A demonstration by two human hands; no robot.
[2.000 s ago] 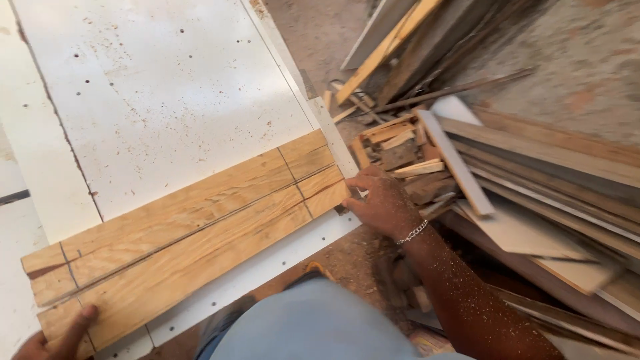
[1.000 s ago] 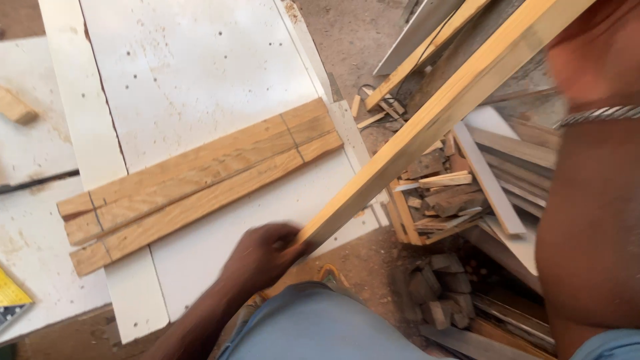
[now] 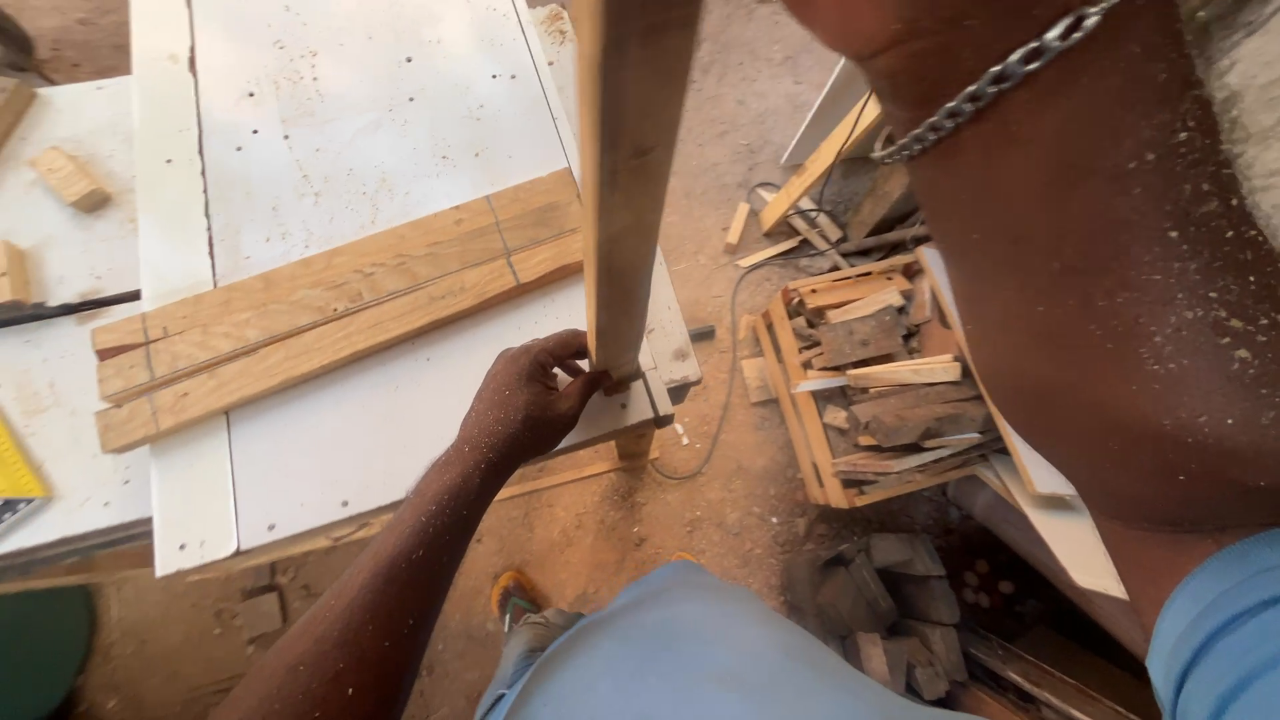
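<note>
My left hand (image 3: 535,395) grips the lower end of a long wooden batten (image 3: 638,190), which rises steeply out of the top of the view near the right edge of a white worktable (image 3: 380,90). Of my right hand (image 3: 835,20) only a part shows at the top edge, above a chain bracelet; its fingers and what they touch are out of view. Left of the batten, several wooden strips (image 3: 350,310) lie side by side on the white top, with dark pencil lines drawn across them near both ends.
A wooden crate (image 3: 795,400) of offcuts stands on the ground to the right, with stacked wood blocks (image 3: 900,600) below it. A cable (image 3: 735,340) runs along the ground. Small wood blocks (image 3: 70,180) and a yellow square (image 3: 18,465) lie on the table's left part.
The batten has swung from a slant to nearly upright in view, and its lower end is now at the table's right edge. Two seconds ago both hands were at the ends of the strips.
</note>
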